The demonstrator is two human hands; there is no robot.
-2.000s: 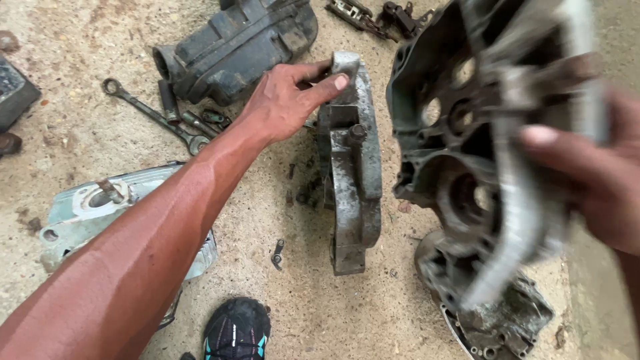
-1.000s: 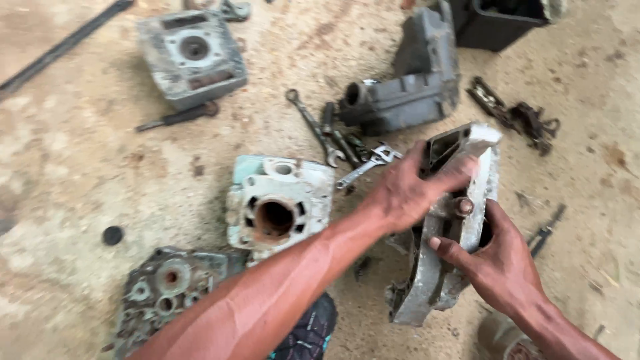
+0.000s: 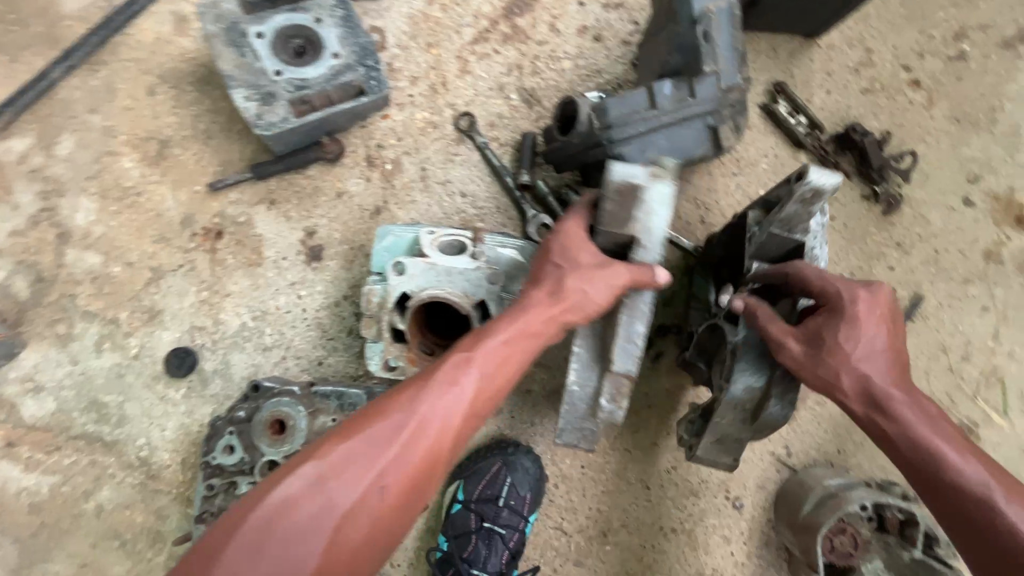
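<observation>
My left hand (image 3: 588, 268) grips a grey cast-metal engine casing half (image 3: 632, 328), held on edge and slightly blurred. Just right of it, a second engine casing half (image 3: 752, 384) stands on edge, apart from the first. My right hand (image 3: 840, 328) is on this second casing, thumb and index finger pinched at its inner edge around a small part that I cannot make out. A metal engine cylinder (image 3: 444, 264) with a round rusty bore lies left of my left hand, partly behind my forearm.
Around them on the concrete floor are a spanner (image 3: 500, 172), a black plastic housing (image 3: 672, 112), a chain (image 3: 796, 116), a finned metal part (image 3: 320, 88), a screwdriver (image 3: 276, 164), a flat casing (image 3: 240, 432), a round cover (image 3: 832, 512), a black cap (image 3: 181, 362) and my shoe (image 3: 496, 504).
The two casing halves, together between my hands a second ago, are now apart. My left hand has moved left with one half; my right hand is at the other.
</observation>
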